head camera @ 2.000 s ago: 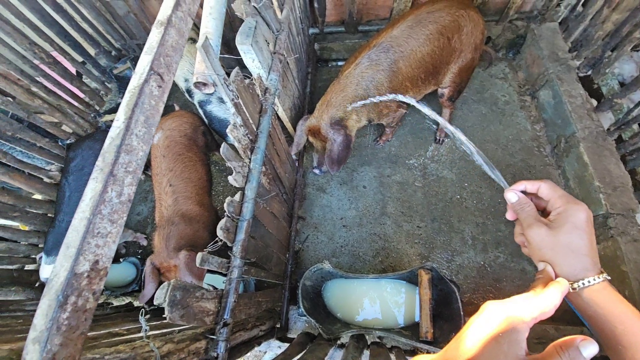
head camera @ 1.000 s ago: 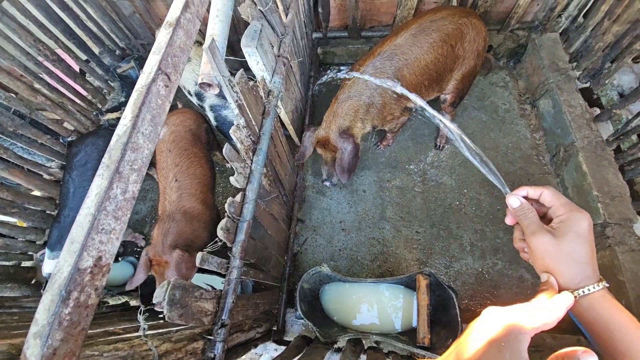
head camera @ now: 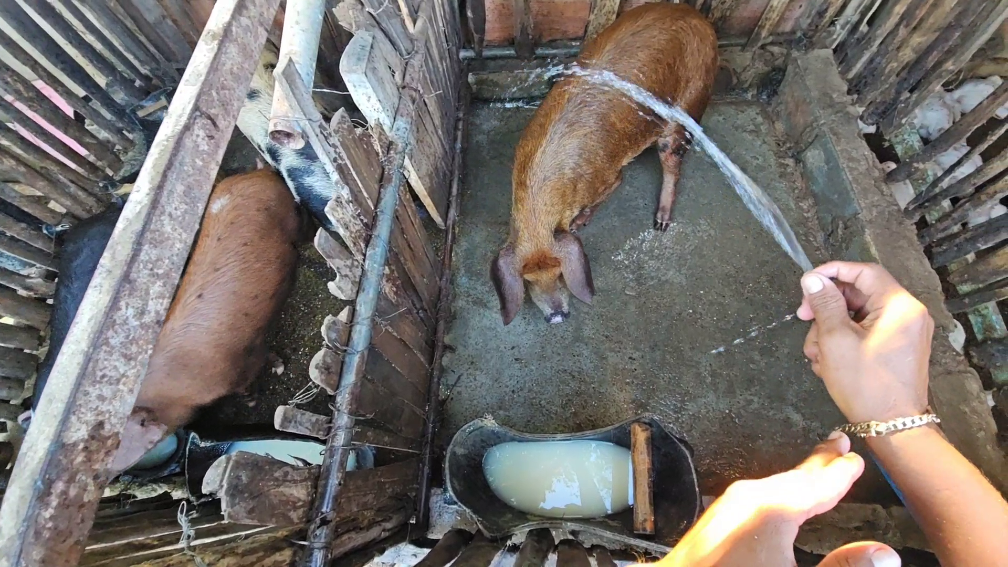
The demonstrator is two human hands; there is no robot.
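Observation:
My right hand (head camera: 874,339), with a chain bracelet (head camera: 890,425) at its wrist, is closed around the end of a hose that the fingers mostly hide. A water jet (head camera: 740,181) arcs from it to the back of a brown pig (head camera: 606,118), which faces me with lowered head; a thin side spray also leaves the hand. Below the wrist my left hand (head camera: 772,504) is held out, thumb apart, with nothing seen in it. Near the front of the pen sits a black trough (head camera: 472,465) of cloudy liquid (head camera: 551,476), with a wooden stick (head camera: 642,476) across it.
A slatted wooden partition (head camera: 409,315) and a rusty metal beam (head camera: 134,276) stand to the left. Beyond them are another brown pig (head camera: 228,291), a dark animal and a spotted one (head camera: 291,157). A low concrete ledge (head camera: 890,213) runs along the right side.
The pig on the right has turned its head more toward me, and its body has shifted. The water now lands on its back; two seconds ago the jet passed over its head and shoulder area.

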